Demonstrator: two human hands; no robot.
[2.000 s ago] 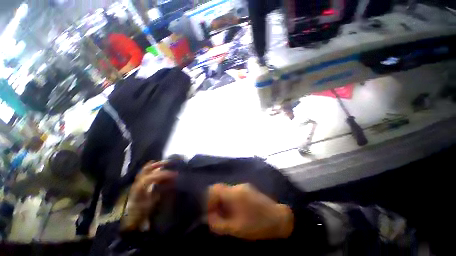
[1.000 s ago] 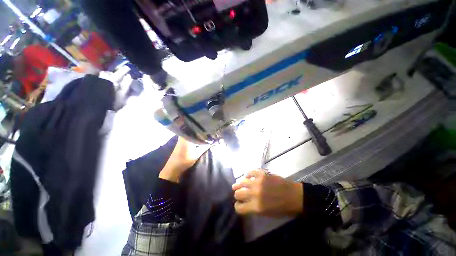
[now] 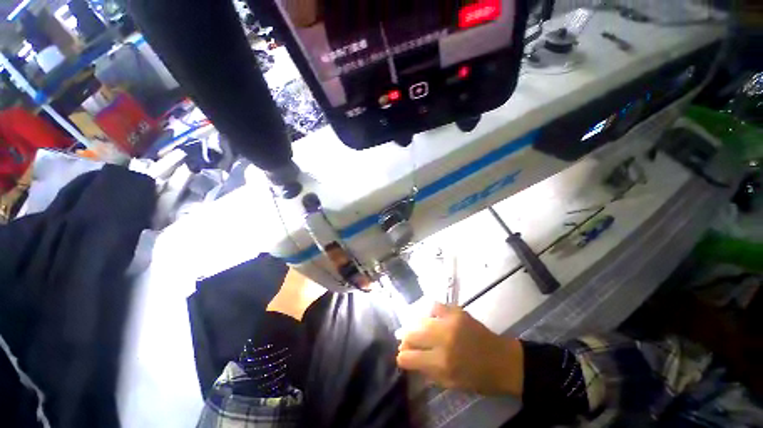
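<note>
A black garment piece (image 3: 351, 351) lies under the left end of the white sewing machine head (image 3: 494, 180) and hangs over the table's front edge. My left hand (image 3: 297, 292) lies on the cloth left of the needle area; its fingers are hidden behind the machine head and in glare. My right hand (image 3: 456, 347) is at the cloth's right edge, just in front of the needle area, with fingers bent and fingertips together. Glare hides whether it pinches the cloth. The needle and presser foot are washed out by bright light.
A phone (image 3: 410, 67) on a black arm hangs over the machine head. A screwdriver (image 3: 533, 263) and small metal tools (image 3: 592, 234) lie right of the needle. A black garment bundle (image 3: 75, 276) with a white strip lies at left. A ruler runs along the front edge. Green material is at right.
Both hands went from the cloth at the table's front to the needle area. Over the last second they have stayed there, while the view shifted and the phone shows larger.
</note>
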